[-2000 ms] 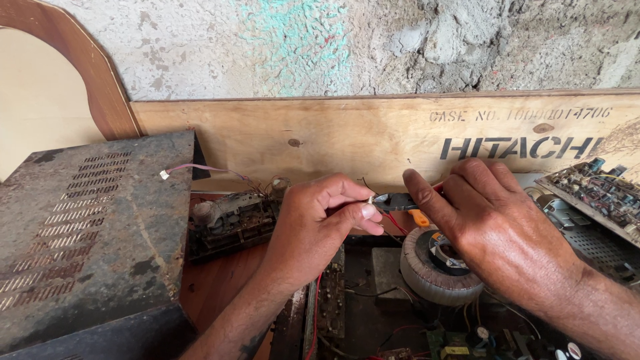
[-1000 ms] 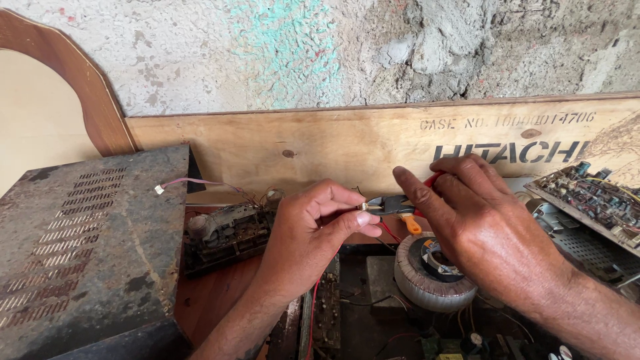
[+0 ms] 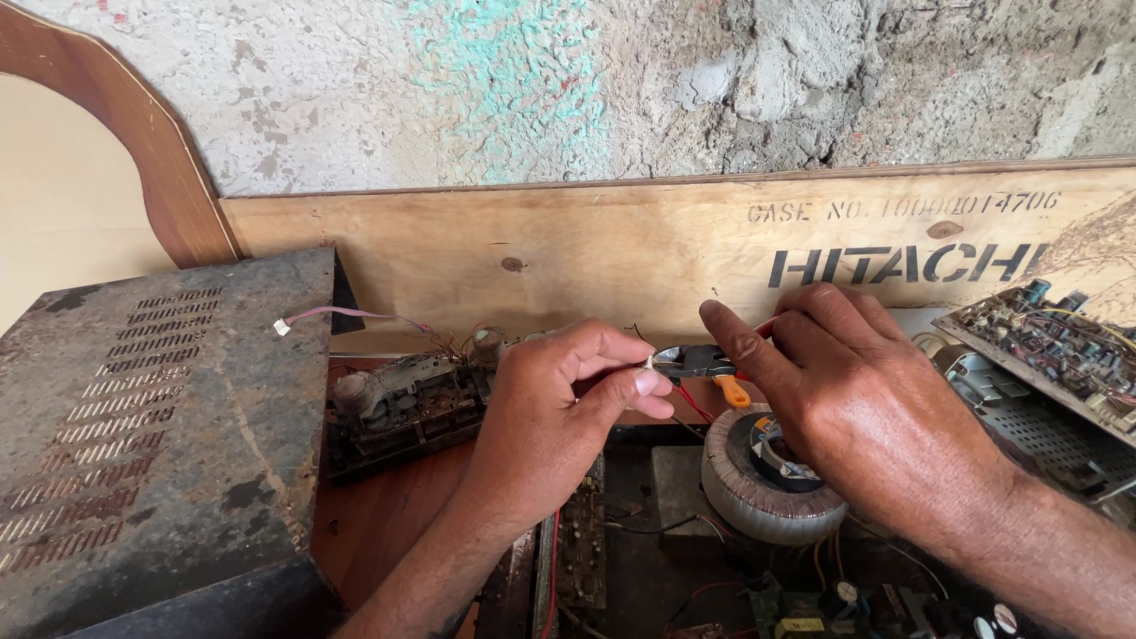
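My left hand (image 3: 568, 399) pinches a small pale metal piece (image 3: 650, 362) between thumb and fingertips; its exact kind is too small to tell. From the right, my right hand (image 3: 843, 390) grips red-handled cutting pliers (image 3: 697, 361), whose jaws meet the small piece at my left fingertips. Most of the handles are hidden by the right hand, and its index finger extends along the tool. An orange plastic tip (image 3: 733, 391) shows below the pliers. Under the hands is an open electronics chassis with a toroidal transformer (image 3: 772, 497), red wires (image 3: 694, 404) and a green circuit board (image 3: 799, 612).
A rusty vented metal cover (image 3: 177, 426) stands at the left, with a white connector (image 3: 281, 327) on a cable above it. Behind it lies a dusty circuit assembly (image 3: 399, 408). A populated circuit board (image 3: 1056, 346) rests at the right. A printed wooden plank (image 3: 426, 266) runs along the rough wall.
Two seconds ago the pliers were largely hidden by my hands; their jaws now show plainly at the left fingertips. Both hands stay close together above the chassis.
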